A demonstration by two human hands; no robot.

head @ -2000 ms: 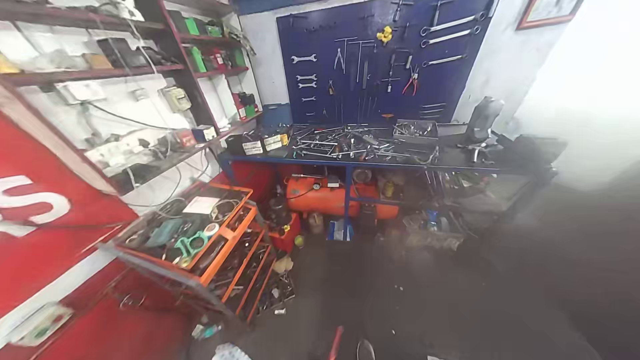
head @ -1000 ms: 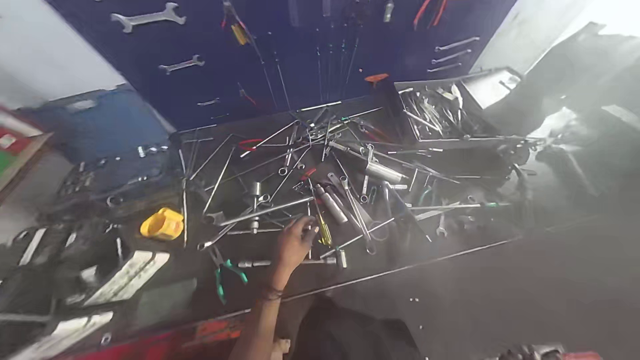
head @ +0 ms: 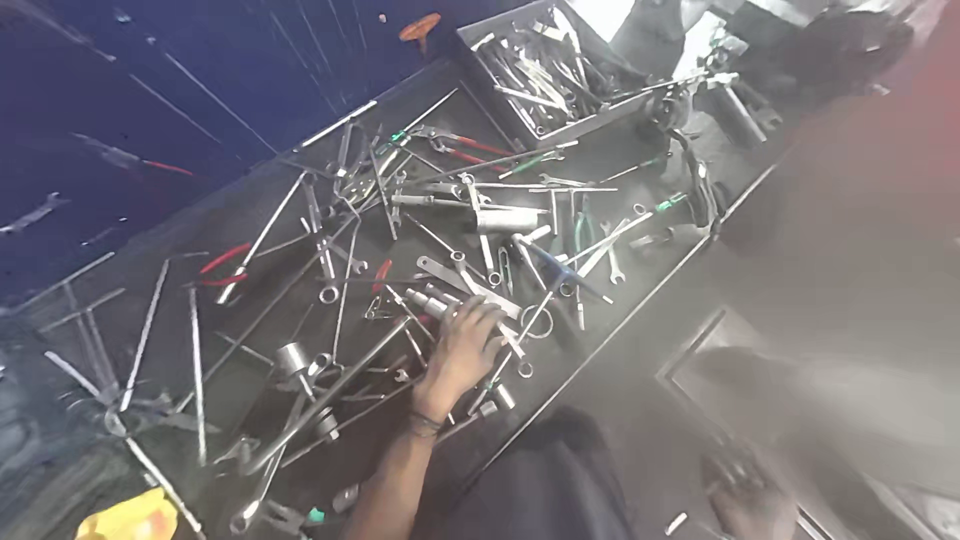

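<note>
My left hand reaches palm down into a heap of tools on the dark workbench. Its fingers lie over a chrome socket piece and beside a flat metal bar; whether they grip anything is hidden. A ring spanner lies just right of the fingers. Around the hand are a metal ring, a blue-handled tool, a large socket and a long bar. At the lower right, blurred, is my right hand, near a thin metal rod; its grip is unclear.
A metal tray full of spanners stands at the back. Red-handled pliers and green-handled pliers lie among the tools. A yellow object is at the lower left. Behind the bench rises a blue tool board. The bench's front edge runs diagonally.
Two seconds ago the bench was across the room; the view has come close to it. Since one second ago, my left hand remains among the tools, and my right hand shows more plainly at the lower right.
</note>
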